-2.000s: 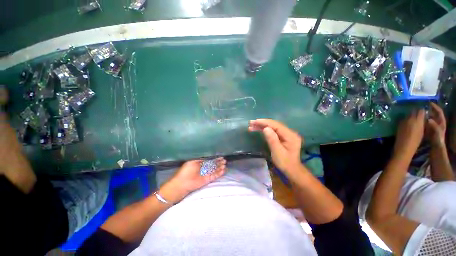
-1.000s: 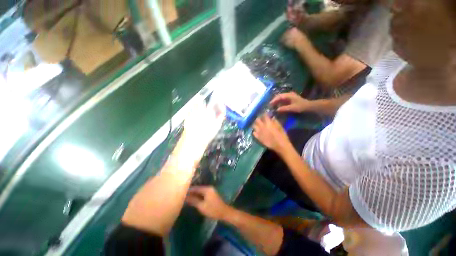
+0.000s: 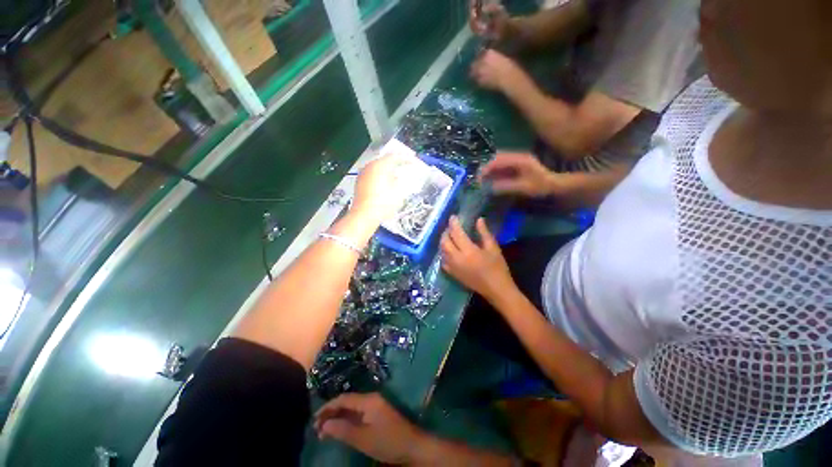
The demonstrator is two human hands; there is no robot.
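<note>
My left hand (image 3: 378, 189), with a pale bracelet at the wrist, reaches over the left side of a white tray (image 3: 439, 181). Its fingers are washed out by glare, and I cannot tell whether they hold anything. The tray sits in a blue bin (image 3: 399, 246) and has small silvery pieces (image 3: 420, 208) in it. My right hand (image 3: 365, 425) is low in the picture, over the bench near the pile, with its fingers loosely curled and apart and nothing visible in it. A pile of dark circuit boards (image 3: 365, 319) lies between my hands.
A neighbour's hands (image 3: 476, 258) are at the bench just right of the bin. Another pile of boards (image 3: 449, 133) lies beyond it. A pale upright post (image 3: 358, 68) stands behind the bin. Spaced boards (image 3: 272, 226) and a black cable (image 3: 228, 195) show left of the white rail.
The view has swung right towards the bin. My left hand, earlier palm up with small screws near my body, has moved to the white tray. My right hand is now beside the board pile.
</note>
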